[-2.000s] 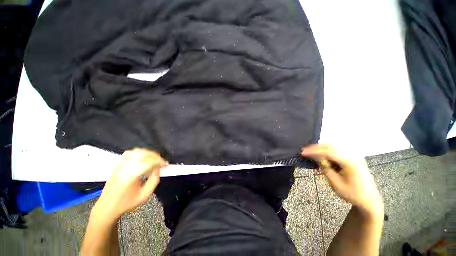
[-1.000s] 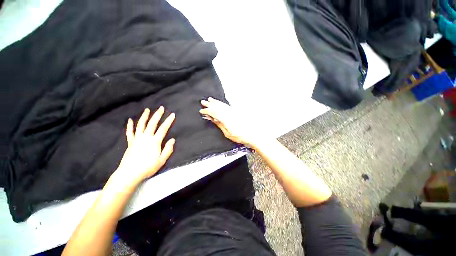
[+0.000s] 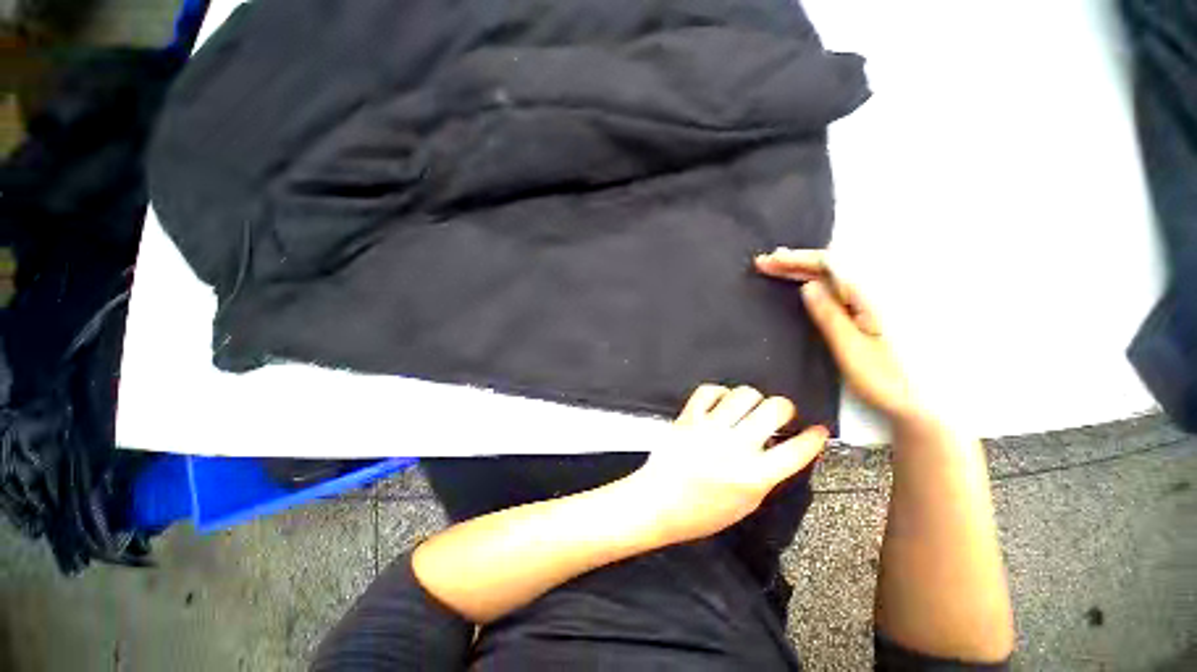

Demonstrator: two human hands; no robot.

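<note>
The black jacket lies spread on the white table, with folds across its upper part and its straight near edge slanting down to the right. My left hand is at the jacket's near right corner, its fingers bent over the edge; whether it pinches the cloth is hidden. My right hand is above it, over the jacket's right edge, its fingers pointing left onto the cloth. A tiny dark spot shows at its fingertips. Whether it holds a small tool cannot be told.
The white table extends to the right of the jacket. Other black garments hang at the left, and dark cloth lies at the right edge. A blue crate is under the table's left edge. The speckled floor shows below.
The view has swung back left. My left hand has moved from flat on the cloth to the near right corner. My right hand stays by the right edge, now turned more upright.
</note>
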